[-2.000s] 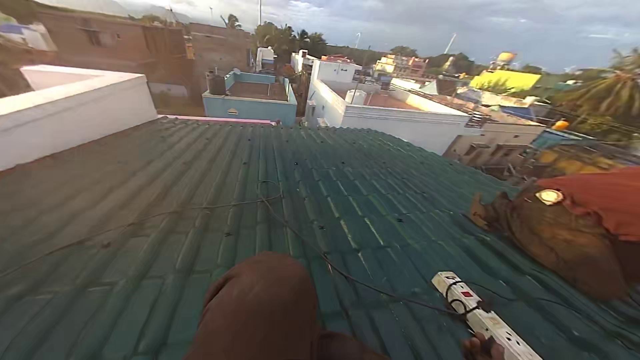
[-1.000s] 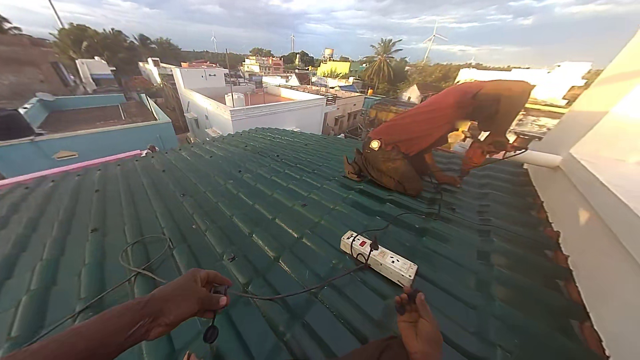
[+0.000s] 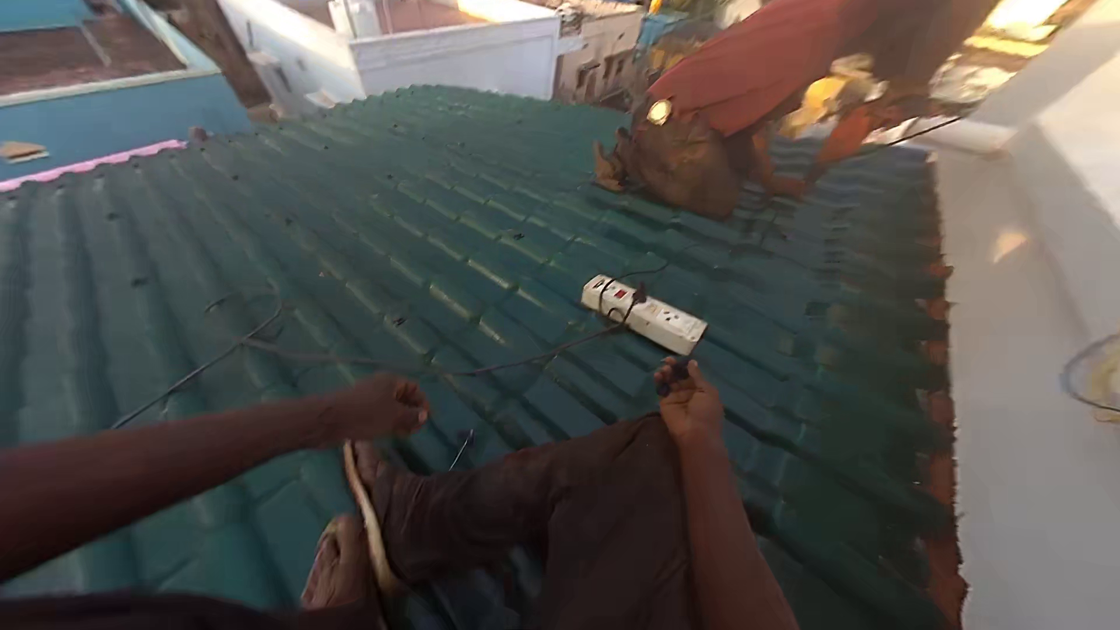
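My left hand (image 3: pixel 385 407) is curled above the green roof sheets, close to my foot; whether something small is inside it I cannot tell. Small dark objects, too blurred to name, are between the fingers of my right hand (image 3: pixel 687 389), beside my knee. Just beyond that hand a white power strip (image 3: pixel 652 317) lies on the roof, with a black plug in it and a thin cable looped round it. A dark cable (image 3: pixel 516 361) runs from the strip leftward across the ribs. A short thin object (image 3: pixel 462 448) lies near my shin.
The green ribbed roof (image 3: pixel 350 236) slopes to a far edge. A co-worker in red (image 3: pixel 752 79) crouches on it at the upper right, holding an orange tool. A pale wall (image 3: pixel 1032 289) borders the right side. Pink trim (image 3: pixel 96 164) marks the left edge, with buildings beyond.
The view has tilted down since a second ago. My left hand has let go of the dark cable and round object it held then. The power strip still lies near my right hand.
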